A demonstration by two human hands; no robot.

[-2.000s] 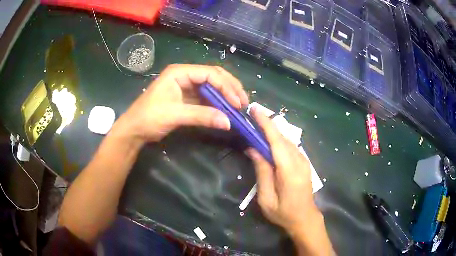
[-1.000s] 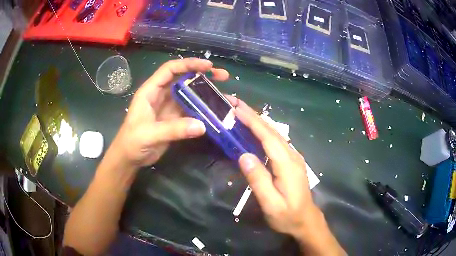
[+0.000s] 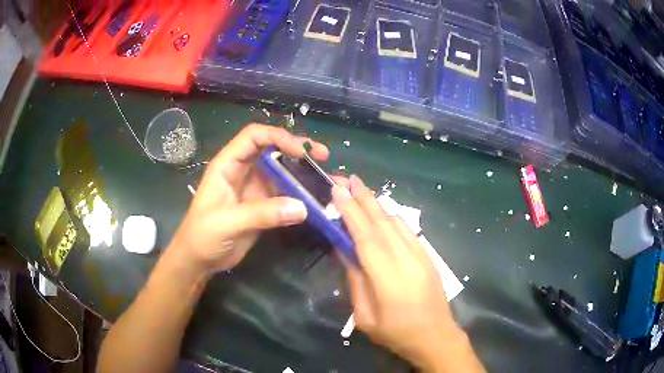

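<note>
A blue phone housing with a black screen [image 3: 309, 181] is held tilted above the middle of the mat. My left hand [image 3: 244, 197] grips its upper end, thumb on the near long side and fingers around the top. My right hand [image 3: 393, 269] holds the lower end, with its fingertips at the screen's lower edge. The lower part of the phone is mostly hidden under my right hand. A thin pale edge shows along the screen's far side.
A screw dish [image 3: 172, 137], red bin [image 3: 138, 44] and clear blister trays [image 3: 408, 65] stand behind. White pieces [image 3: 441, 269] lie partly under my right hand. A red-and-white tube [image 3: 534, 195], a black-handled tool [image 3: 580, 320] and a white block [image 3: 632, 232] are at right; a yellow-green box [image 3: 55, 229] is at left.
The phone has turned from edge-on to showing its screen, then tilted steeper again. My right fingers have moved up to the screen's lower edge. The camera view has shifted slightly.
</note>
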